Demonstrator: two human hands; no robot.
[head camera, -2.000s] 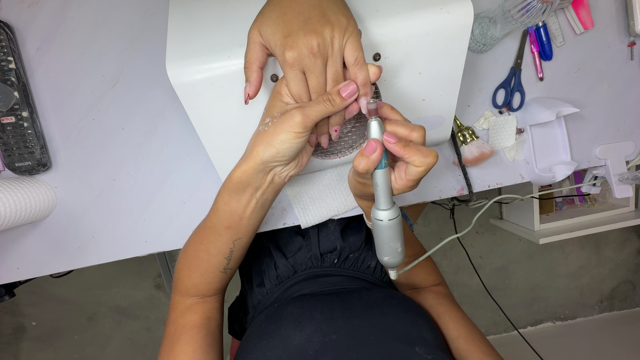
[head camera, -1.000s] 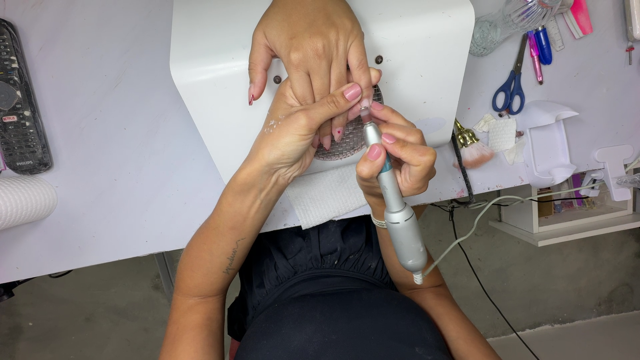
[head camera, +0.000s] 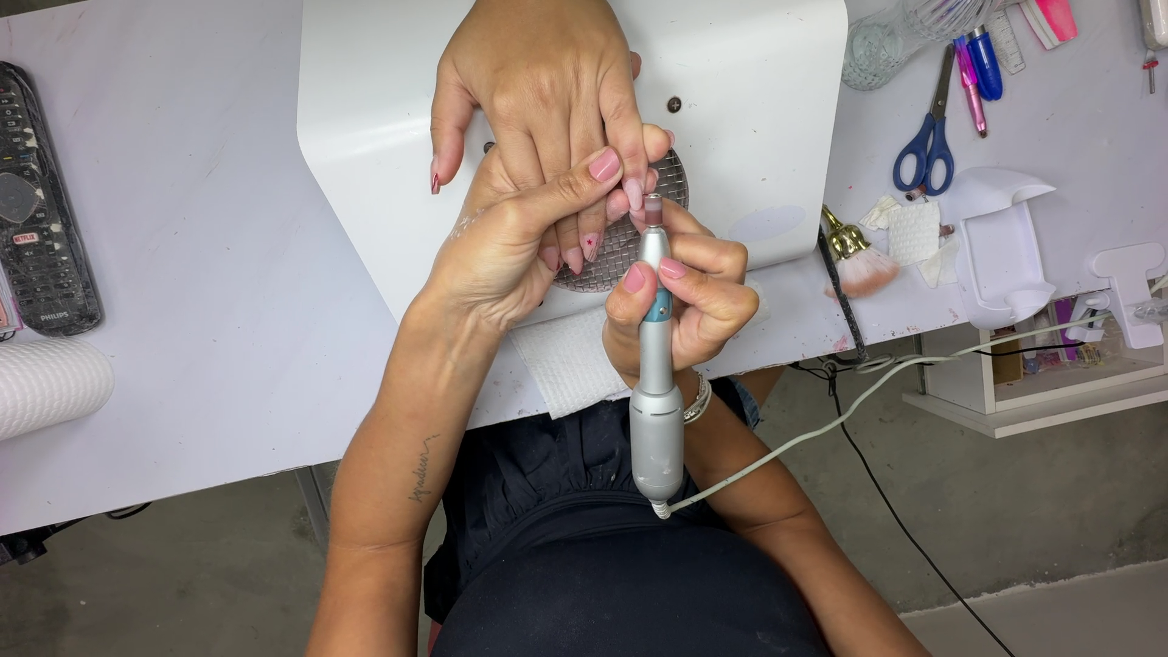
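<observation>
Another person's hand (head camera: 557, 100) lies palm down over the round mesh grille (head camera: 671, 196) of a white nail dust collector (head camera: 748, 64). My left hand (head camera: 520, 210) holds that hand's fingers from below, its thumb across one finger. In my right hand (head camera: 689, 297) is a silver electric nail drill (head camera: 657, 429), its body slanting down toward me. The brown sanding-band tip (head camera: 653, 210) is right beside the long pale nail (head camera: 632, 192) of the held finger; whether they touch cannot be told. Another nail bears a small red star.
Blue-handled scissors (head camera: 924, 155), pens (head camera: 971, 87), a dust brush (head camera: 858, 255) and a white plastic holder (head camera: 999, 251) lie at right. The drill's cord (head camera: 821, 433) runs right. A folded paper towel (head camera: 570, 360) is at the table edge; a remote control (head camera: 41, 201) and towel roll (head camera: 50, 388) are at left.
The back end of the drill in my right hand has swung left since one second ago, so the body is now closer to upright in the view. My left hand keeps its hold.
</observation>
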